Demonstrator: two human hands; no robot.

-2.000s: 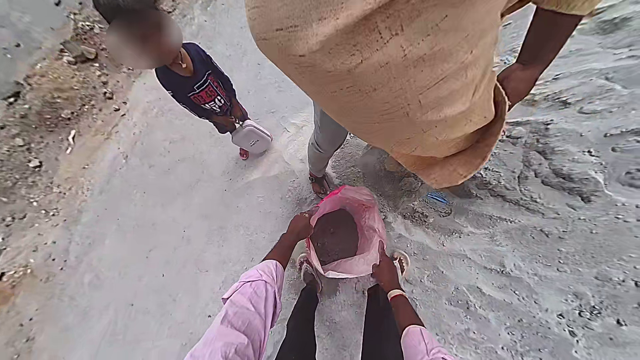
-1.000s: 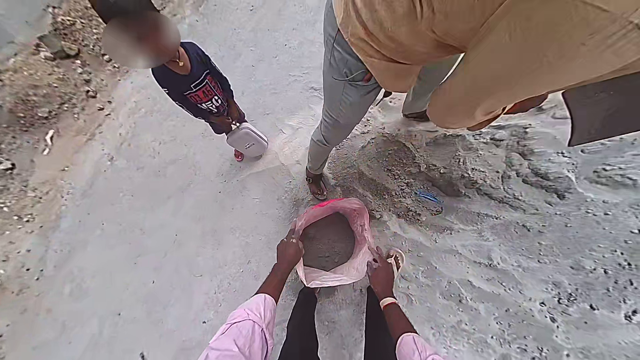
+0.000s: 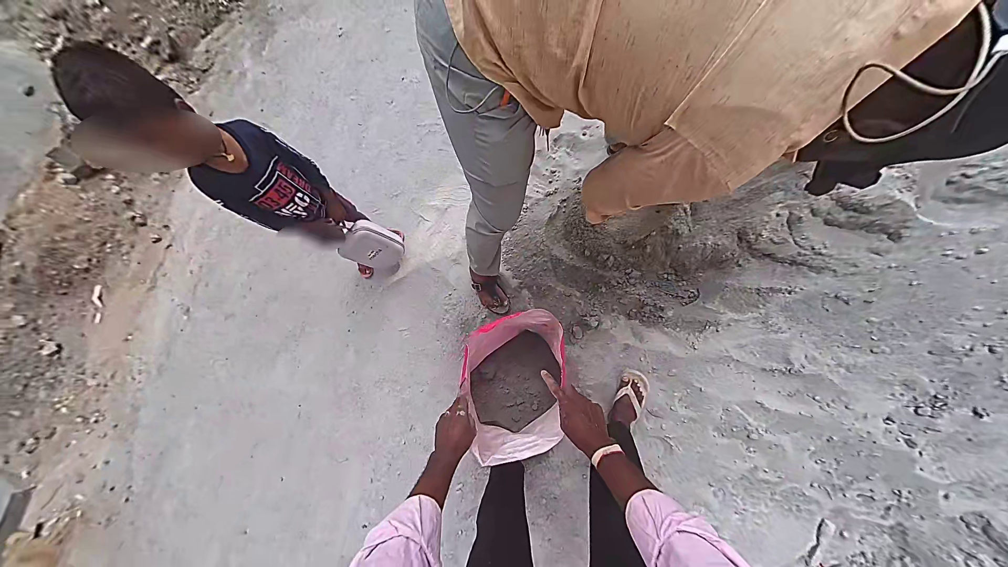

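A pink and white woven sack [image 3: 516, 447] stands with its mouth wide apart in front of my feet. Grey sandy material [image 3: 513, 383] shows inside it. My left hand [image 3: 455, 429] grips the sack's left rim. On the right rim is my right hand [image 3: 581, 419], its index finger stretched out over the mouth and the other fingers closed at the edge. A pale band circles my right wrist. Just beyond the sack is the sandalled foot of a co-worker [image 3: 490, 291] in grey trousers and a tan shirt, who bends over a heap of grey material [image 3: 661, 244].
A small person [image 3: 268, 177] in a dark printed shirt stands at the left, with a light grey case [image 3: 372, 245] in hand. Loose stones [image 3: 49, 347] and dirt border the pale ground on the far left. Rough grey material [image 3: 827, 331] spreads to the right.
The co-worker has bent lower over the heap, and the flat dark tool seen at the right a second ago is out of sight. My right index finger now points out over the sack's mouth.
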